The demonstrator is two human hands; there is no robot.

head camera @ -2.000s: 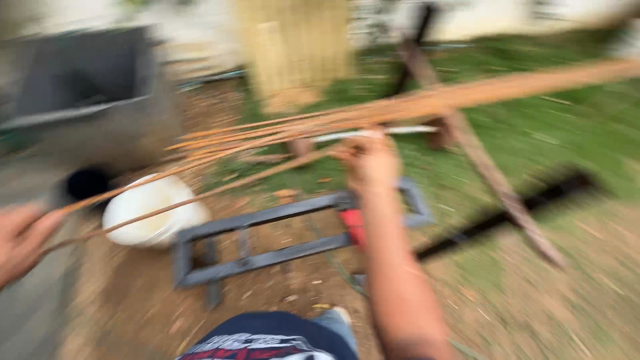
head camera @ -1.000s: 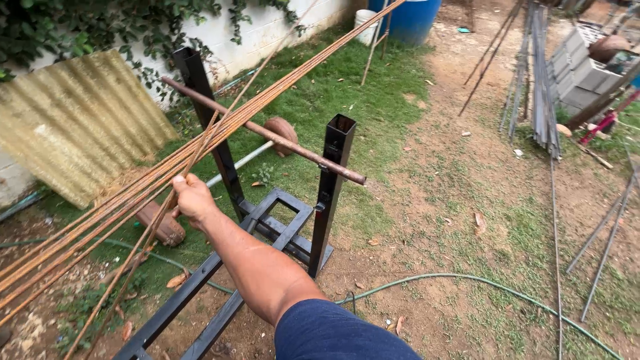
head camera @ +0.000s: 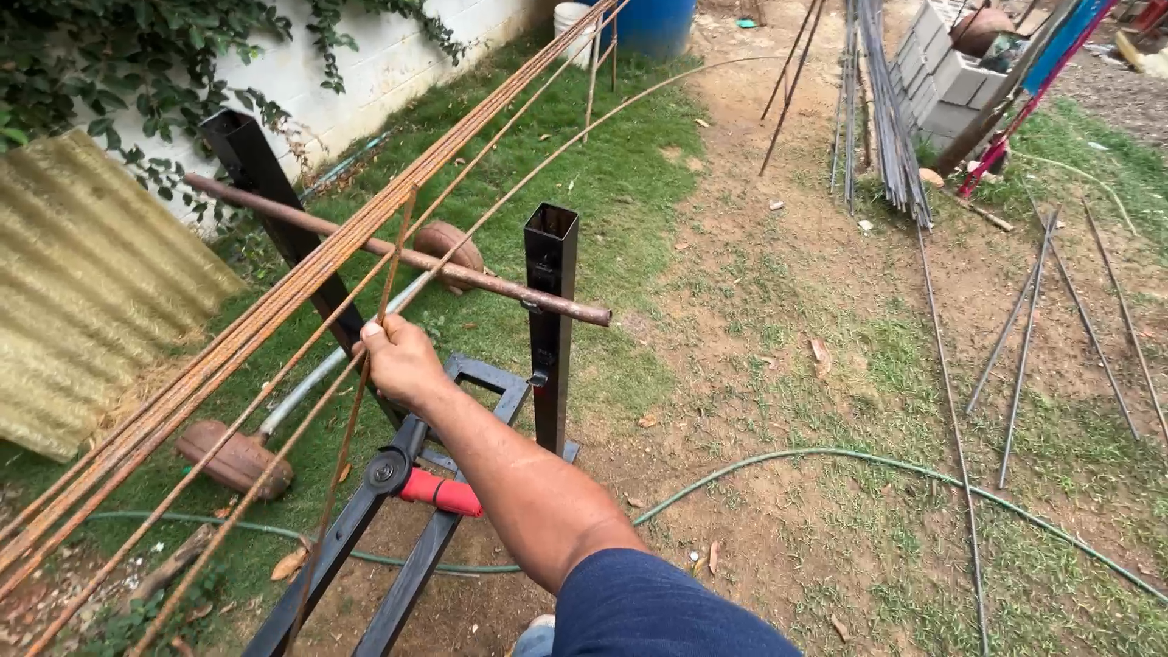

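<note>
My right hand (head camera: 401, 360) is closed around thin rusty rods, near where one steep rod crosses the others. A bundle of long rusty steel rods (head camera: 365, 224) runs diagonally from the lower left to the top, over a rusty metal pipe (head camera: 493, 285). That pipe lies across two black square-tube uprights, the nearer one (head camera: 550, 338) standing right of my hand. Below my forearm is a dark metal frame (head camera: 401, 584) with a red grip (head camera: 441, 493) and a round black part. My left hand is out of view.
A bar with rounded brown weights (head camera: 235, 459) lies on the grass. A green hose (head camera: 821, 452) crosses the ground. At left leans a corrugated sheet (head camera: 100, 292). Grey rods (head camera: 881, 109) and concrete blocks (head camera: 958, 87) are at the upper right, a blue barrel (head camera: 648, 27) at the top.
The view has swung far from two seconds ago, and my left hand, seen at the left edge then, has left it. My right hand stays on the rods; one rod now bows away from the bundle.
</note>
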